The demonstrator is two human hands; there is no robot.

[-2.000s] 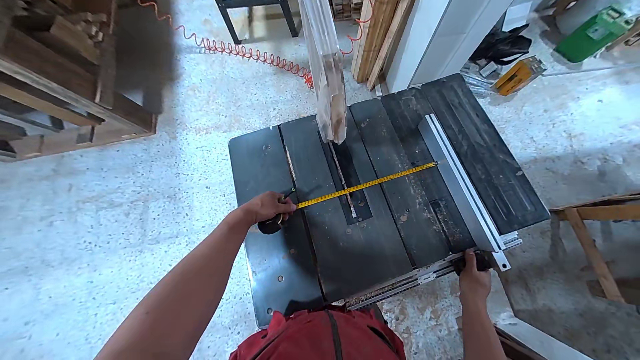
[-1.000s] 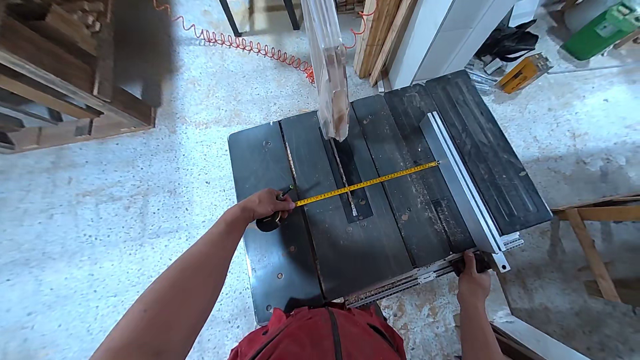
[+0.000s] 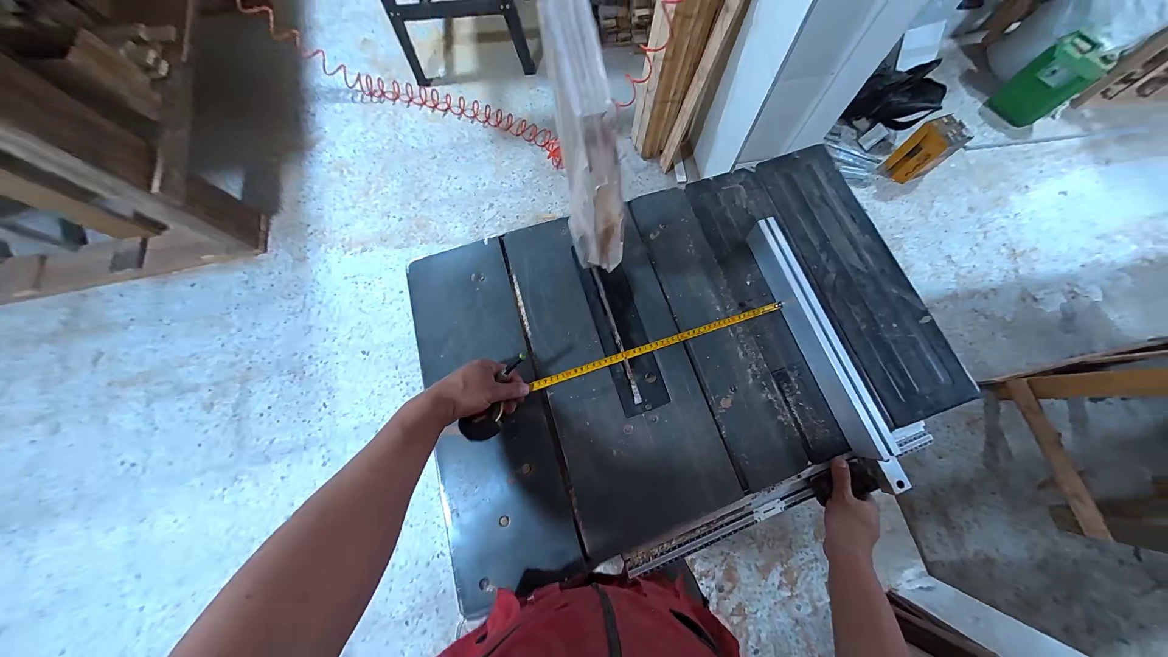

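Note:
My left hand (image 3: 484,392) grips a tape measure over the left part of a table saw's dark metal top (image 3: 639,474); a slim dark pen-like item pokes out between its fingers. The yellow tape blade (image 3: 657,345) runs across the saw's throat plate (image 3: 650,388) and blade slot, its end at the aluminium rip fence (image 3: 826,342). My right hand (image 3: 850,511) is closed on the dark handle (image 3: 849,482) at the fence's near end, by the front rail (image 3: 730,529). A dusty, translucent guard or duct (image 3: 593,182) hangs above the slot.
A wooden rack (image 3: 137,210) stands at the left. Behind the saw are a coiled red air hose (image 3: 456,108), a black stand (image 3: 456,9) and upright boards (image 3: 684,73). A yellow box (image 3: 923,151) and green container (image 3: 1049,80) sit back right, a wooden frame (image 3: 1058,456) at the right.

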